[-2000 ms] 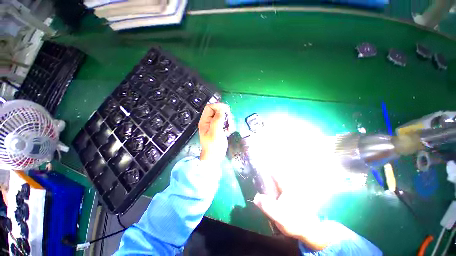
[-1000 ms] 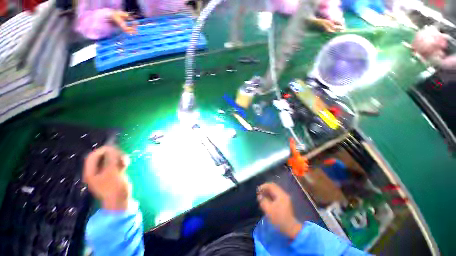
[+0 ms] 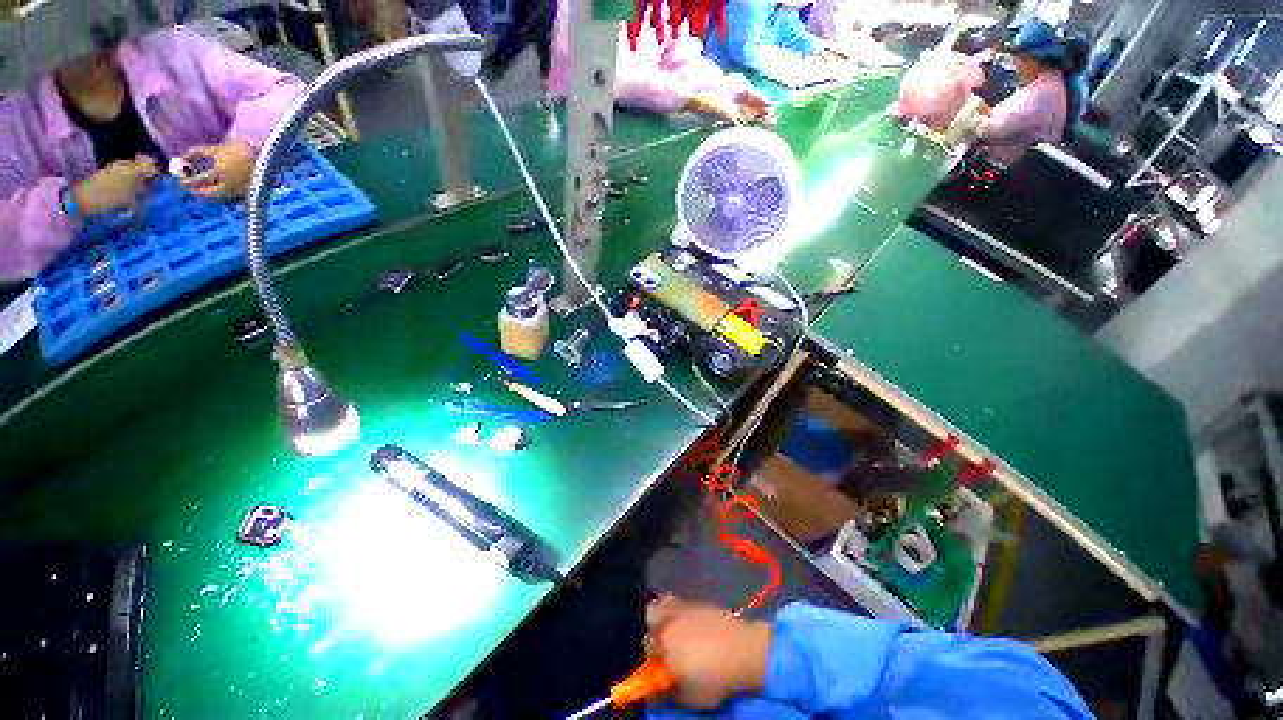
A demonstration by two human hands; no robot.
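Note:
My right hand (image 3: 706,651) is closed on an orange-handled tool (image 3: 643,685) with a thin metal shaft pointing lower left, beyond the bench's near edge. My left hand is out of the picture. A long dark tool with shiny streaks (image 3: 457,509) lies on the green mat, partly washed out by lamp glare. A small dark square unit with a pale frame (image 3: 263,526) lies left of the glare. The black blister tray (image 3: 71,633) is cut off at lower left.
The gooseneck lamp (image 3: 317,408) hangs over the mat. Behind are a bottle (image 3: 524,324), a pale-handled pointed tool (image 3: 535,398) and a white fan (image 3: 737,194). A red-orange coiled cord (image 3: 746,542) hangs past the edge, beside an open compartment. A person works at a blue tray (image 3: 211,267).
The view has swung right. My left hand has left the picture. My right hand, earlier near the dark tool, is now closed on the orange tool that was at the bench edge.

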